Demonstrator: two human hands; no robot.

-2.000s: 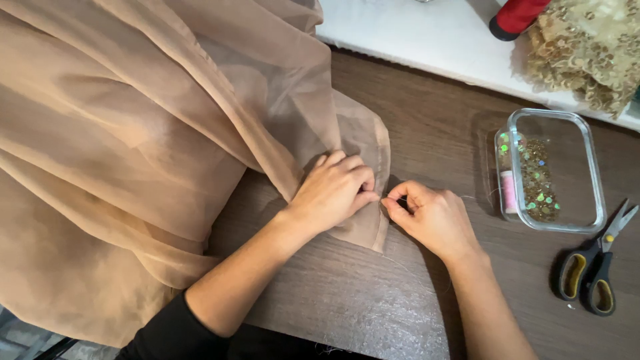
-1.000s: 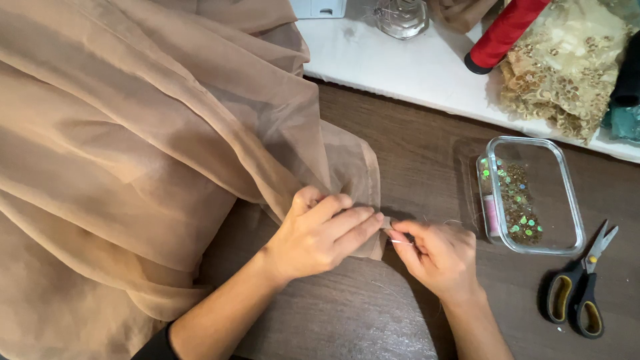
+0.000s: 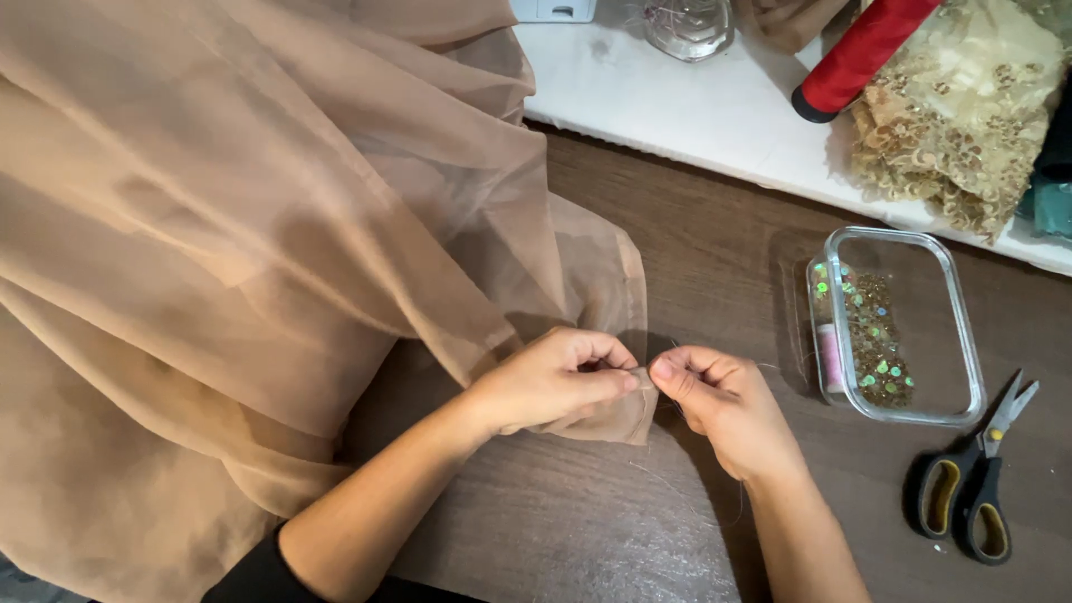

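Note:
Sheer tan fabric (image 3: 276, 209) spreads over the left half of the view, and its stitched hem runs down to my hands. My left hand (image 3: 557, 377) pinches the hem edge between thumb and fingers. Right beside it, my right hand (image 3: 712, 398) has thumb and forefinger closed at the same edge of the hem. A thin dark piece, perhaps a needle, shows behind its fingers, but most of it is hidden. Fine thread (image 3: 670, 486) trails over the dark wood table below the hands.
A clear rectangular container (image 3: 963, 335) with sequins, beads and a pink thread spool (image 3: 830, 358) stands at right. Slightly open scissors (image 3: 971, 486) lie below it. On a white surface (image 3: 653, 117) at the back are a glass jar (image 3: 691, 29), a red roll (image 3: 867, 54) and gold beaded lace (image 3: 955, 126).
My left hand's fingers, stretched toward my right hand a second ago, are now curled back around the hem. The fingertips of both hands stay close together at the fabric edge.

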